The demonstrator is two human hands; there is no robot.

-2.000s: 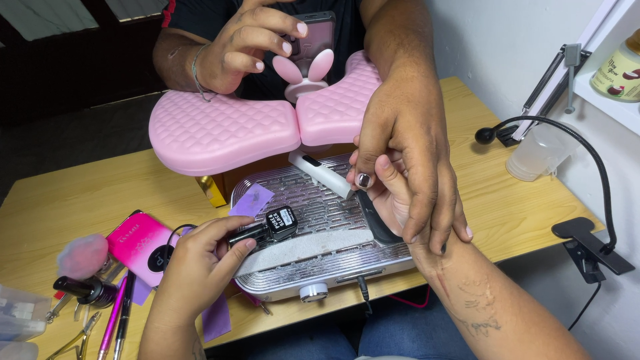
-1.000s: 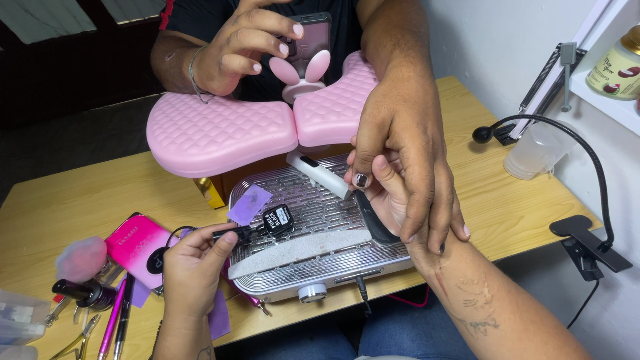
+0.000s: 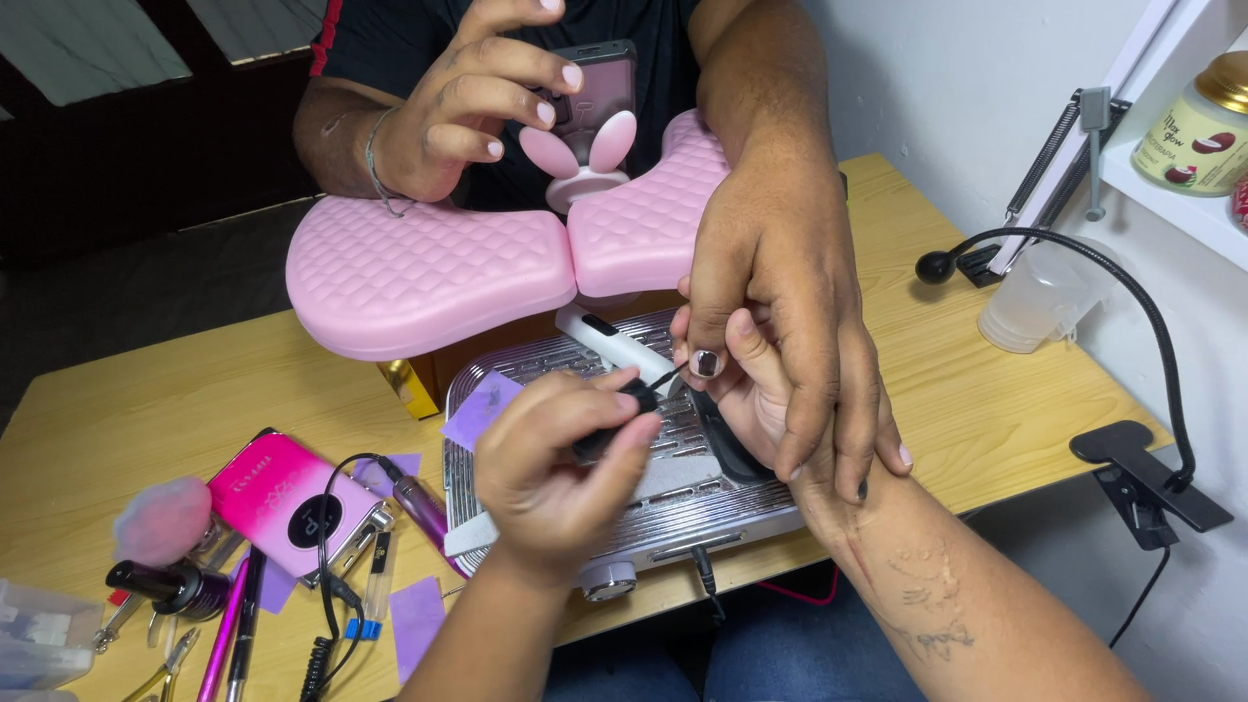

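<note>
My left hand [image 3: 556,458] pinches the black cap of a nail polish brush [image 3: 639,395], its thin bristle end touching or nearly touching a fingernail [image 3: 706,364] that is partly coated dark. That nail belongs to the other person's hand [image 3: 780,273], which lies palm down over my right hand. With its palm up, my right hand [image 3: 756,390] holds that person's finger from below. Beneath both of my hands is a silver ribbed nail dust collector [image 3: 682,526], with a white nail file [image 3: 673,478] and a white handheld device [image 3: 614,346] on it. The polish bottle itself is hidden.
A pink quilted armrest [image 3: 429,273] stands behind the dust collector. To the left lie a pink nail drill unit [image 3: 292,497], a dark polish bottle [image 3: 180,588] and cuticle nippers [image 3: 166,673]. At the right are a gooseneck clamp [image 3: 1150,478] and a plastic cup [image 3: 1038,302]. The other person holds a phone [image 3: 600,88].
My left hand has moved right, from beside the black bottle to the other person's fingernail, with the brush in it. My right hand keeps its place under the other person's hand.
</note>
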